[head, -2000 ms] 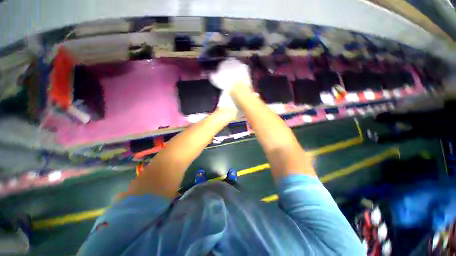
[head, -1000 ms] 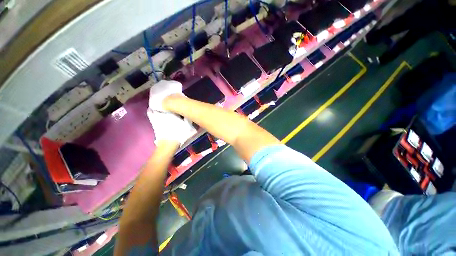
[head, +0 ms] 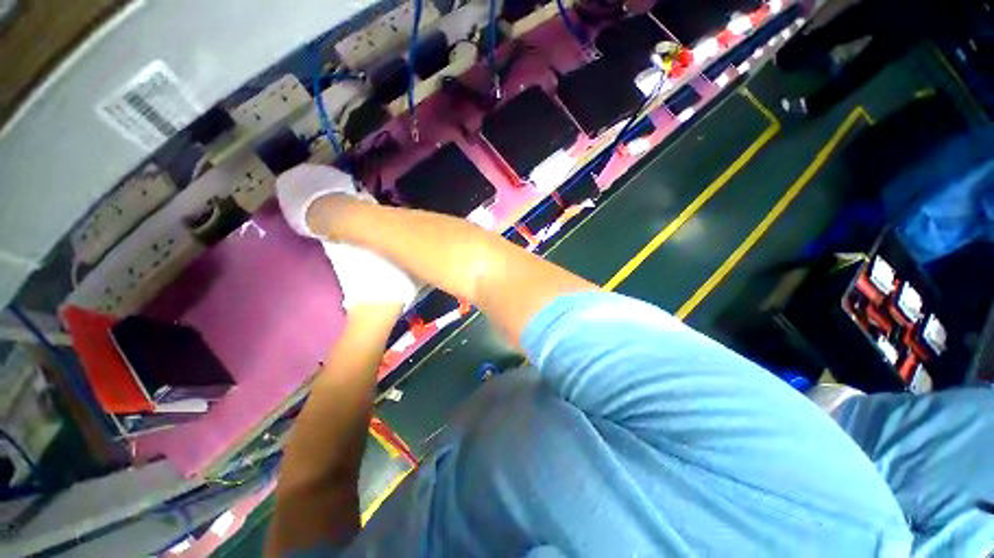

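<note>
My right hand (head: 316, 202), in a white glove, reaches over my left to the rear of the pink mat (head: 245, 311), near the power strips. My left hand (head: 371, 275), also gloved, is at the mat's front part, just below the right. Whether either hand holds anything is hidden by the gloves and my forearm. A flat black unit (head: 445, 180) lies just right of my hands, with another black unit (head: 529, 131) further right. At the left end, black units (head: 172, 354) lie stacked beside an orange-red tray (head: 100, 354).
Off-white power strips (head: 136, 267) with black adapters run along the rear; blue cables (head: 414, 65) hang there. A yellow-red item (head: 674, 57) sits among the units. A black bin (head: 817, 332) at right holds red-and-white pieces. Another person's blue clothing (head: 937, 447) shows at lower right.
My hands have moved left along the shelf from among the black units. In the last second my right hand has shifted slightly further left. The view has tilted; the stack at left remains.
</note>
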